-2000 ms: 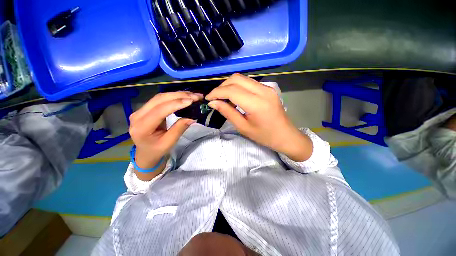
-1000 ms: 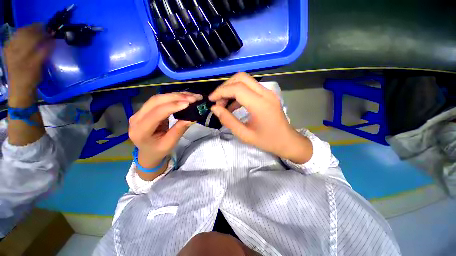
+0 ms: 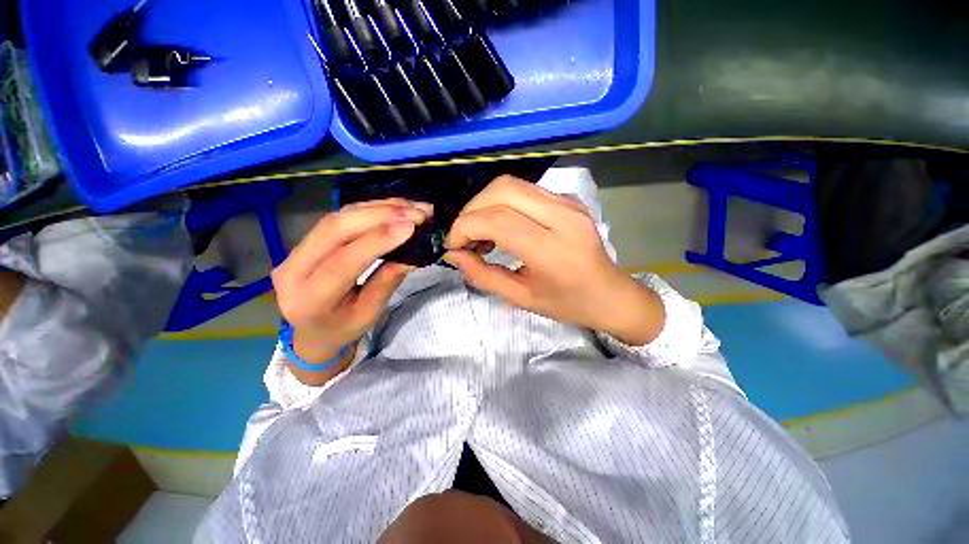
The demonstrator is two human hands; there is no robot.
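My left hand [image 3: 345,271], with a blue wrist band, holds a black housing [image 3: 417,247] between thumb and fingers above my lap. A small green circuit board [image 3: 438,241] shows at the housing's right end. My right hand [image 3: 537,250] pinches at the board and the housing's mouth, its fingertips close together. The fingers hide most of both parts. Two loose black housings with thin prongs [image 3: 162,66] lie in the left blue tray [image 3: 228,157]. The right blue tray [image 3: 510,136] holds tight rows of black units [image 3: 420,90].
A clear box with green pieces [image 3: 23,138] stands at the far left. A dark green surface [image 3: 786,74] runs right of the trays. Neighbours' pale smocks [image 3: 96,308] show at both sides. Blue stools [image 3: 754,228] stand below the bench, and a cardboard box [image 3: 80,494] at lower left.
A second loose housing now lies in the left tray; a neighbour's hand reached over there and has withdrawn. My right fingertips have closed in on the board. The trays have shifted slightly in view.
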